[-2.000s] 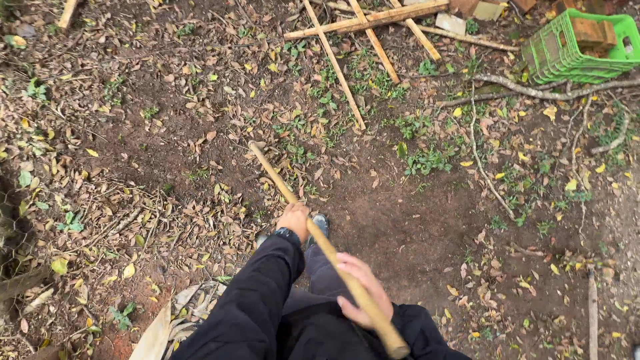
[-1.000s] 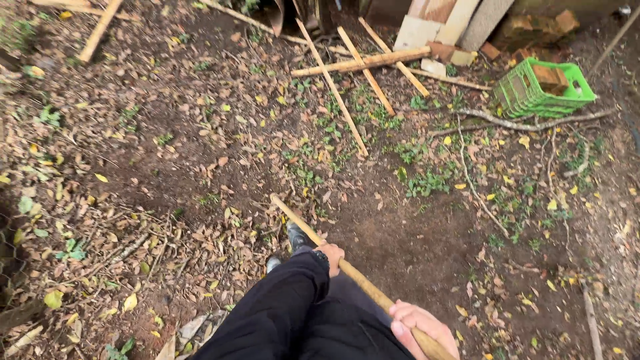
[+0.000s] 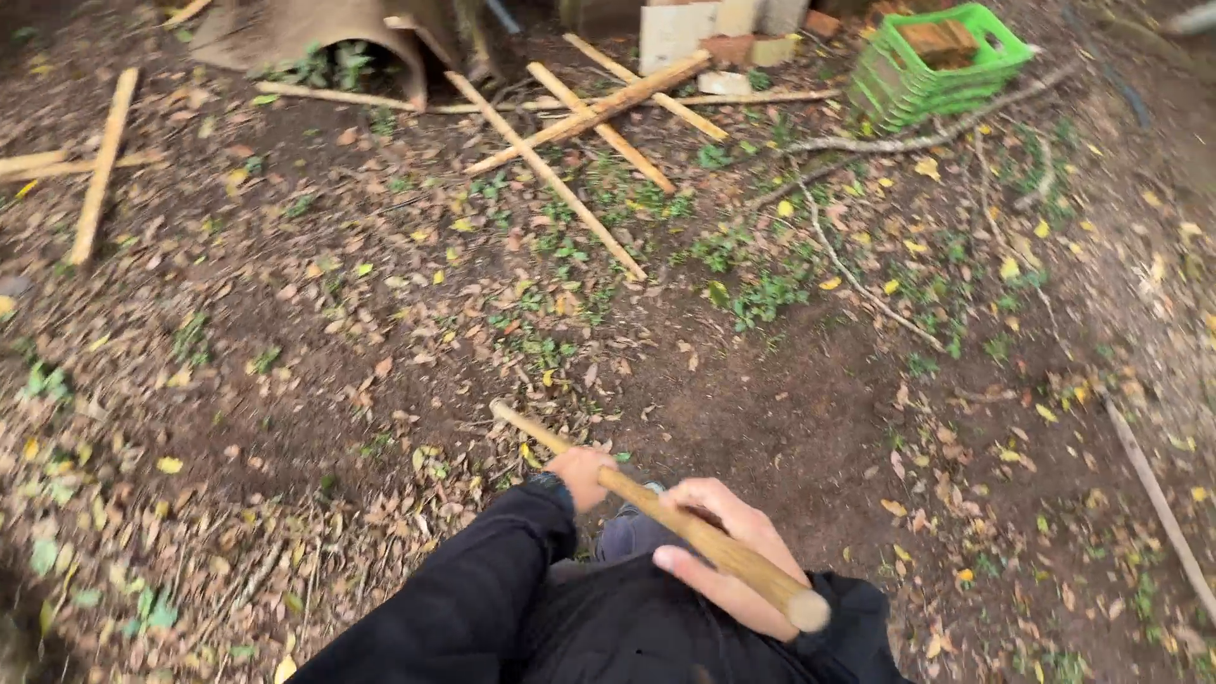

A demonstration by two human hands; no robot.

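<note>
A long, round wooden pole (image 3: 703, 538) slants across the front of my body, its thin end away to the left and its thick cut end near me at the right. My left hand (image 3: 581, 477) is closed around it toward the thin end. Under the thicker part lies my right hand (image 3: 736, 556), the pole resting across the palm between thumb and fingers, which are spread and not wrapped round it. Part of a shoe shows beneath the pole.
Split wooden stakes (image 3: 598, 112) lie crossed on the leafy ground ahead, with another stake (image 3: 104, 166) at the left. A green plastic crate (image 3: 893, 81) holds bricks or wood blocks. Near it lie a branch (image 3: 883, 144) and, at right, a stick (image 3: 1154, 489).
One second ago my right hand was wrapped over the pole's near end; now its fingers are spread beneath it. The view has tilted up, showing more ground ahead.
</note>
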